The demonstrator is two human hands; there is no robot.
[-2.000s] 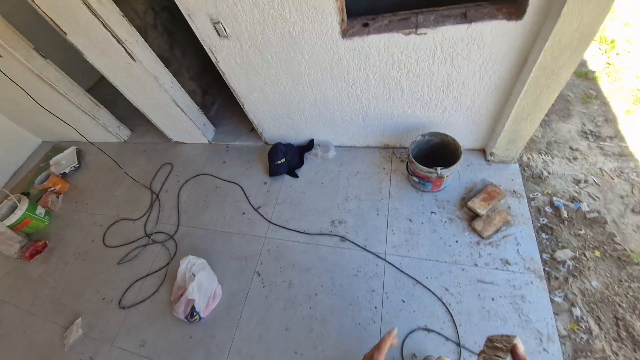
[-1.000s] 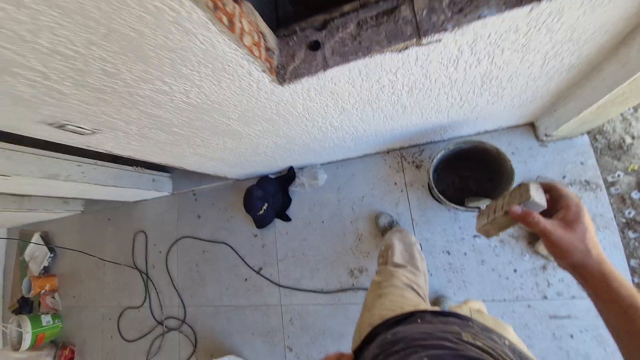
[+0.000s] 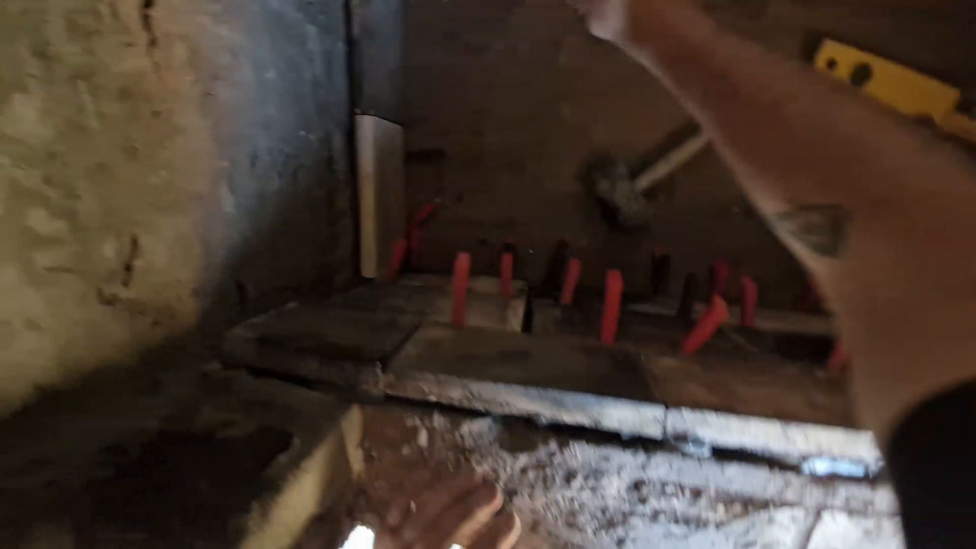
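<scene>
My right forearm crosses from the lower right to the top edge, where my right hand (image 3: 606, 19) is blurred and mostly cut off; what it holds is hidden. Low in the view, the fingers of my left hand (image 3: 465, 515) are over rough, mortar-marked masonry (image 3: 595, 473), with a small bright patch beside them. Between the hands lies a row of flat masonry slabs (image 3: 518, 362). Several red plastic wedges (image 3: 611, 305) stand up along it. A pale rectangular piece (image 3: 380, 194) stands upright in the left corner. Behind the wedges lies a hammer (image 3: 621, 191) with a light handle.
A yellow spirit level (image 3: 884, 80) lies at the upper right, partly behind my forearm. A rough plastered wall (image 3: 99, 183) rises at the left. At the lower left, a dark ledge with a pale edge (image 3: 305, 488) borders the masonry.
The view has moved far, from the tiled floor and bucket to the slabs and wedges. One second ago my right hand held a small masonry block over the bucket; now that hand is largely out of frame.
</scene>
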